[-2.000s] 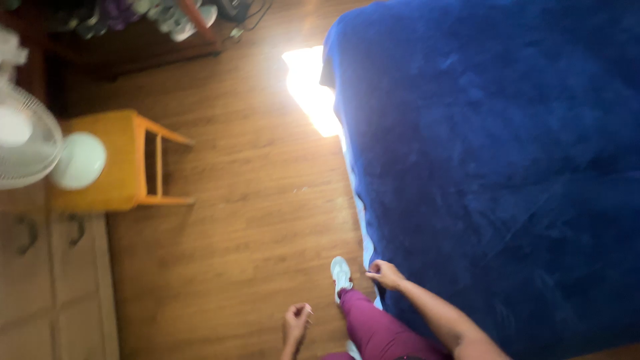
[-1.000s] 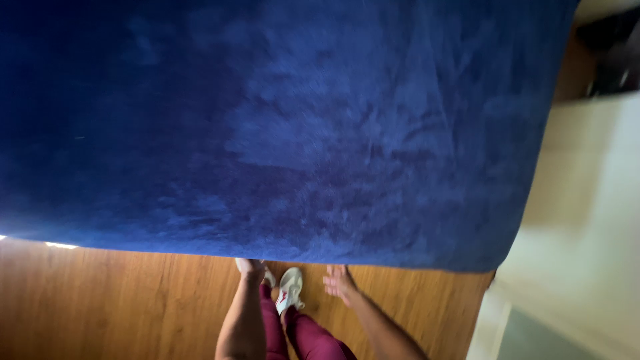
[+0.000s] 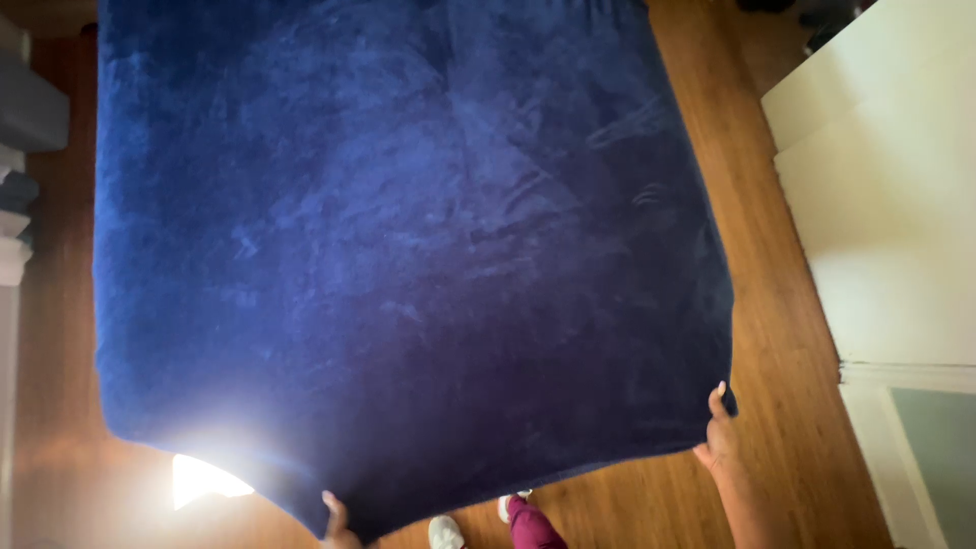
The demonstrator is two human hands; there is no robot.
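Observation:
A dark blue plush blanket spreads over a bed-sized surface and fills the middle of the view. My left hand grips its near edge at the bottom, left of centre, where the cloth pulls out to a point. At the right, my right hand holds the near right corner, thumb on top and fingers under the cloth. Between the hands the edge sags a little. What lies beneath the blanket is hidden.
Wooden floor runs along the right side, beside a pale cabinet or wall panel. Bright light falls on the floor at lower left. My white shoes stand below the near edge. A grey object is at upper left.
One second ago both hands were near the blanket's edge, the right one with fingers spread; now both grip it, wider apart, and the edge is pulled toward me. The view has shifted strongly.

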